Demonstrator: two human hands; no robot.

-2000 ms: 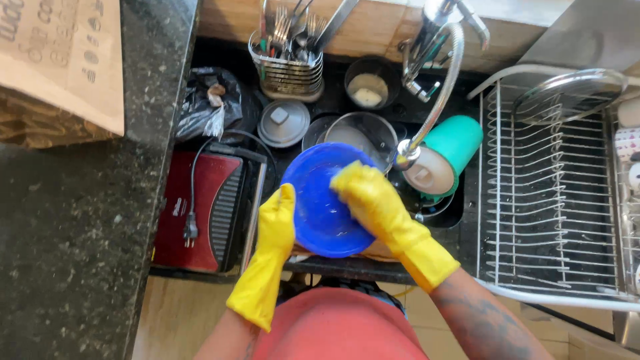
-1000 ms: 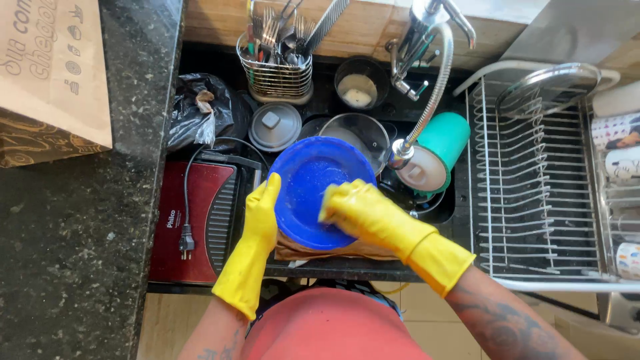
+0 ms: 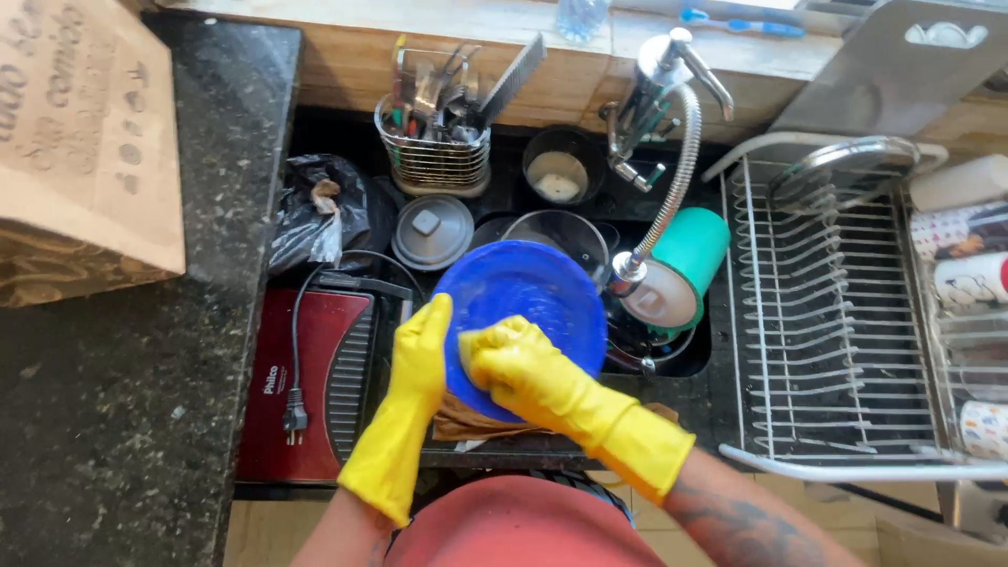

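A blue plate (image 3: 543, 307) with suds on its face is held over the sink's front edge. My left hand (image 3: 417, 358), in a yellow rubber glove, grips the plate's left rim. In the same kind of glove, my right hand (image 3: 516, 366) is closed around a sponge (image 3: 468, 353), mostly hidden by the fingers, and presses it on the lower left of the plate. Behind the plate lie a clear glass lid or bowl (image 3: 563, 236) and a green container (image 3: 697, 256). A brown cloth (image 3: 472, 421) lies under the plate's near edge.
A chrome faucet (image 3: 669, 181) with a flexible spout hangs over the sink. At right stands a white wire dish rack (image 3: 835, 331) with cups. Leftward are a red electric grill (image 3: 287, 394), a black plastic bag (image 3: 331, 216), a grey lid (image 3: 432, 232), a cutlery basket (image 3: 435, 161) and a cardboard bag (image 3: 87, 142).
My right hand with the sponge has moved from the plate's upper right to its lower left. My left hand keeps its hold on the rim.
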